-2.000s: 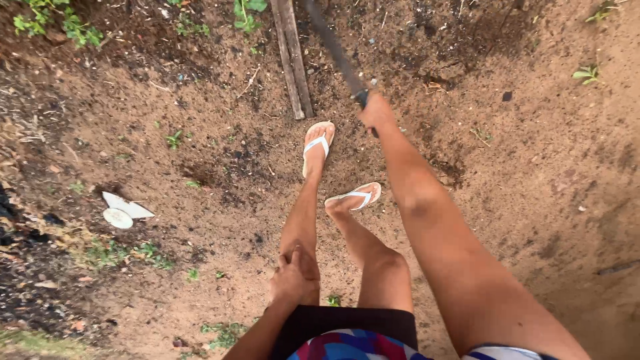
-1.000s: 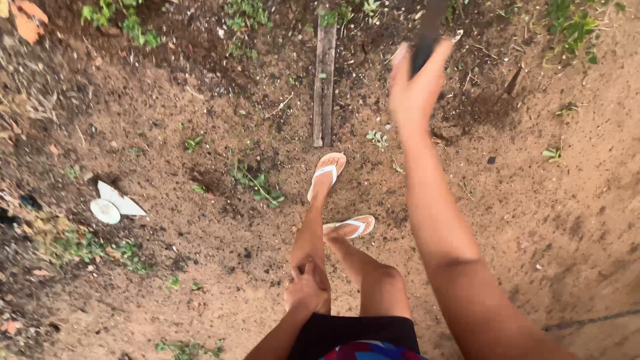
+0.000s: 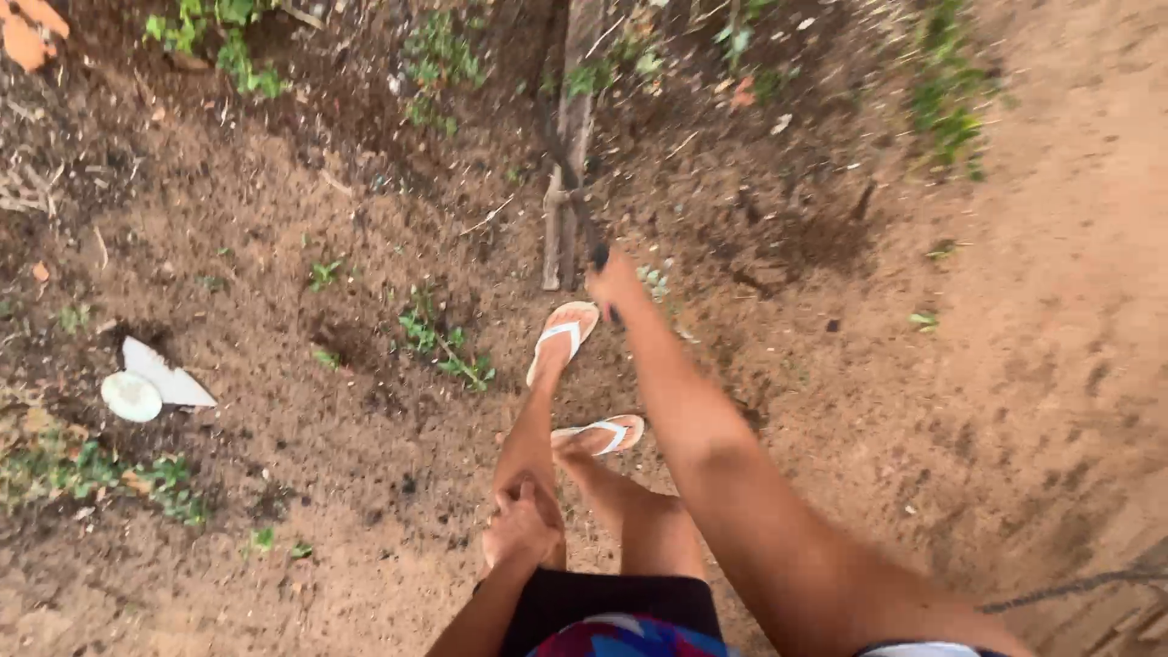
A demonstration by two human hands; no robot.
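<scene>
My right hand (image 3: 618, 281) grips the black handle of a long dark blade, likely a machete (image 3: 564, 169), blurred by motion. The blade points up and to the left, across a weathered wooden plank (image 3: 578, 119) that lies on the soil. My left hand (image 3: 525, 531) rests on my left knee and holds no object. My feet, in white flip-flops (image 3: 564, 330), stand on the dirt just below the plank's near end. An uprooted or cut weed (image 3: 447, 342) lies to the left of my feet.
White broken pieces (image 3: 169, 374) lie on the ground at the left. Green weeds (image 3: 946, 91) grow at the upper right, with more plants (image 3: 242, 46) at the upper left. A dark rope or chain-like strand (image 3: 1077, 586) runs along the lower right.
My right hand has swung down and left since one second ago, bringing the blade over the plank. My left hand stays on my knee.
</scene>
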